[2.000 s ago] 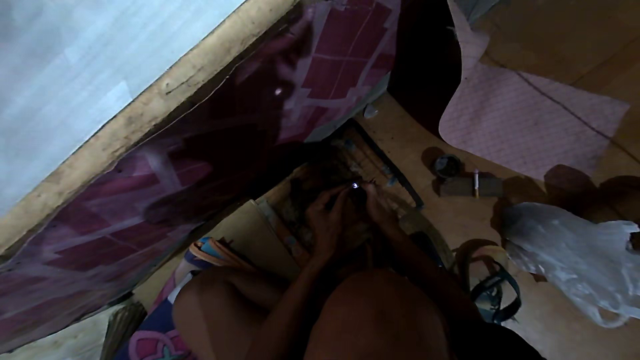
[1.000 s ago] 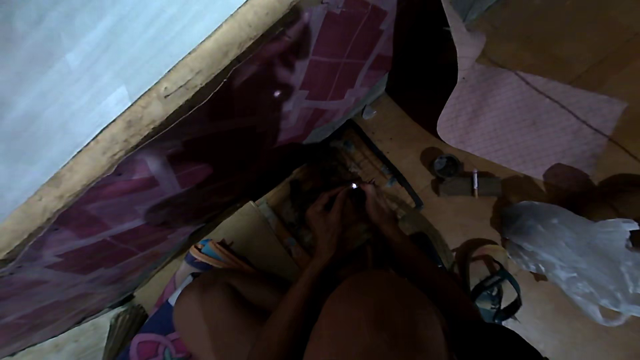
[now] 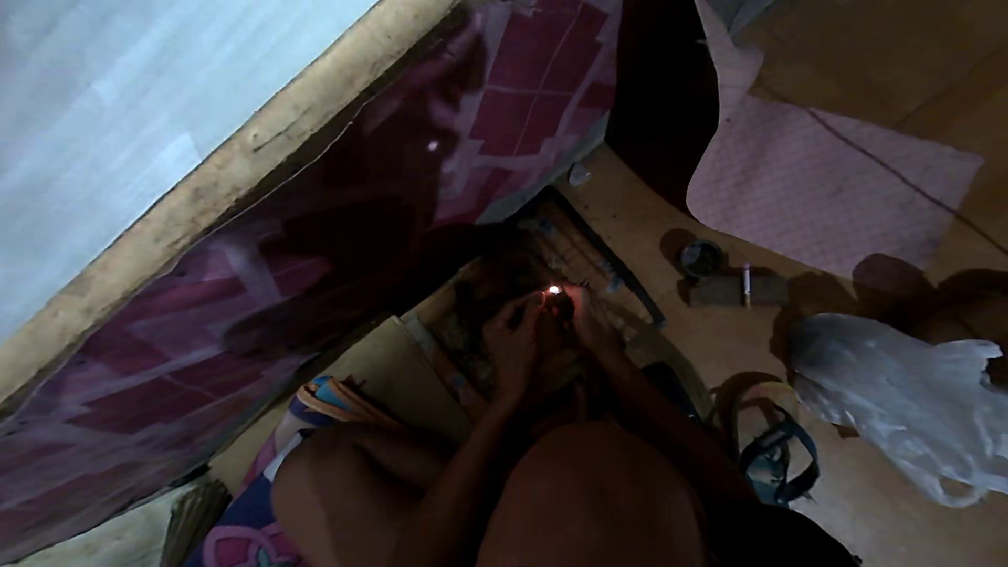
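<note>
My left hand and my right hand are close together in front of my knee. Between their fingertips shines a small bright light, which tints the fingers beside it orange. Each hand's fingers are bent toward a small dark object under the light, too dim to name. Whether either hand grips it I cannot tell. Below the hands lies a worn, dark-stained board or mat with a black edge.
On the right, a marker-like stick rests across a grey block, beside a small round container. Farther right lie a translucent plastic bag and a strapped sandal. A pink checked sheet spreads behind. A wood-edged surface stands at left.
The light between my fingers has grown brighter and now casts an orange glow on the fingertips. Both hands have stayed in nearly the same place.
</note>
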